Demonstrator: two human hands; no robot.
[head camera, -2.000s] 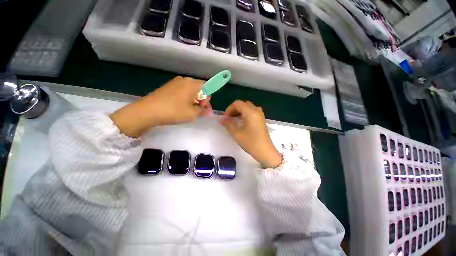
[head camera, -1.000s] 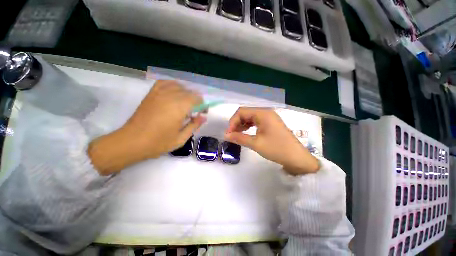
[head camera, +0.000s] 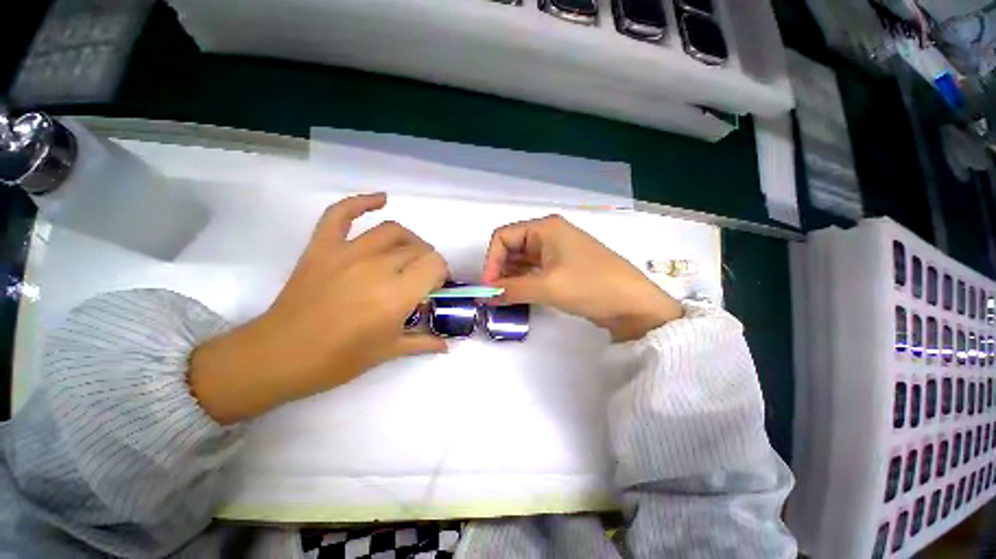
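Note:
The mint-green tool (head camera: 467, 293) lies edge-on between my two hands, above the row of watch bodies. My left hand (head camera: 355, 295) holds its left end at the fingers, with the thumb spread below. My right hand (head camera: 552, 273) has its thumb and index finger pinched near the tool's right end; whether they grip it or some small piece is unclear. A dark glossy watch body (head camera: 453, 318) and another one (head camera: 507, 321) at its right lie on the white mat (head camera: 437, 437). A further one is mostly hidden by my left hand.
A translucent bottle (head camera: 126, 197) with a metal top is at left. A clear sheet (head camera: 470, 175) lies at the mat's far edge. A foam tray (head camera: 491, 82) stands beyond, a dense foam tray (head camera: 846, 382) at right. Small parts (head camera: 671, 266) are at the mat's upper right.
My left hand has come down from beyond the row to over its left part. The tool, first held with its end up, is now edge-on between my hands. The view has also shifted.

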